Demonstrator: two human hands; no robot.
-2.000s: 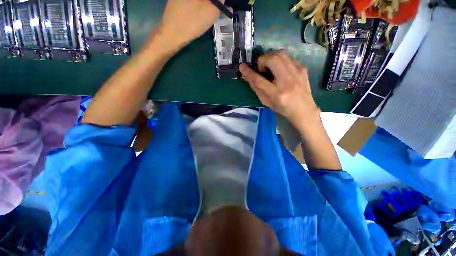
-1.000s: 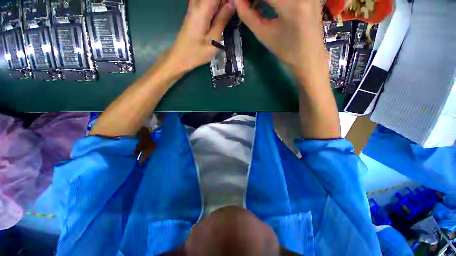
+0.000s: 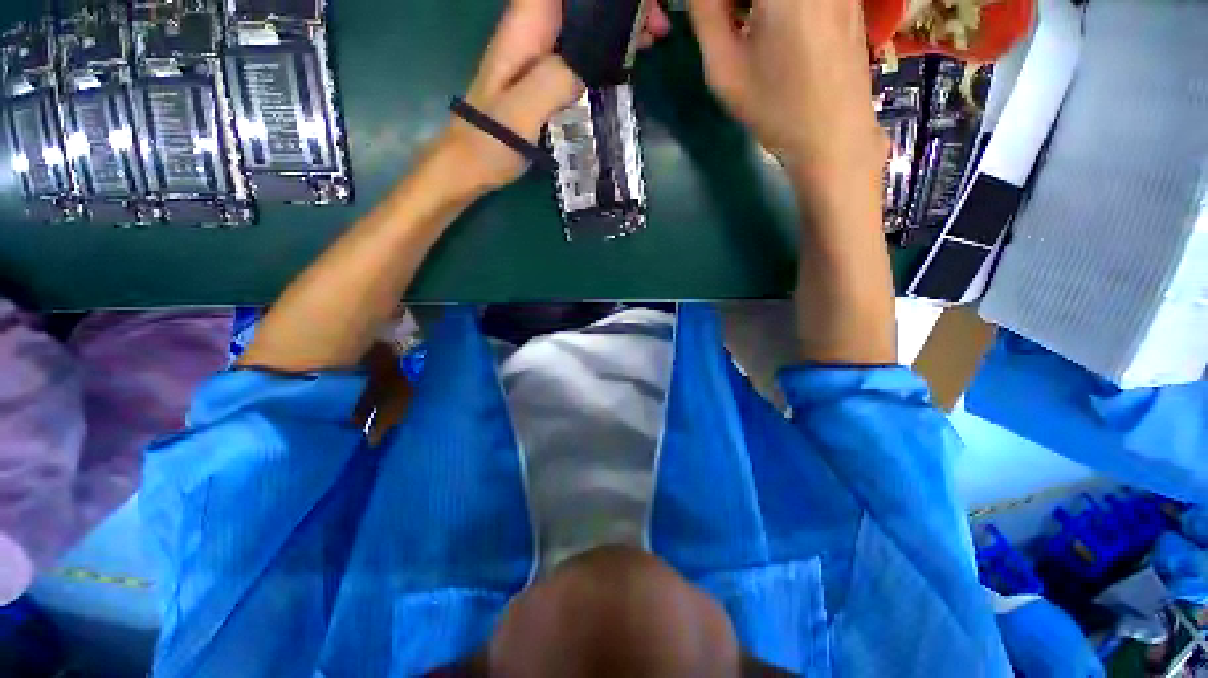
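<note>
An open phone chassis with a pale silver bay lies on the dark green bench top, its far end hidden under a black battery. My left hand holds the battery above the chassis's far end, partly cut off by the top edge. A thin dark strip lies across my left hand near the wrist. My right hand is to the right of the battery, its fingertips near the top edge. Whether it grips something thin cannot be told.
Phone units with seated batteries stand in a row at left, and a few more at right. A red-orange box holds tan curls. A white strip with black rectangles and a pale ribbed block are far right.
The black battery now shows above the chassis in my left hand. The dark strip has moved from near my left fingers towards the wrist. My right hand has shifted slightly right, away from the left.
</note>
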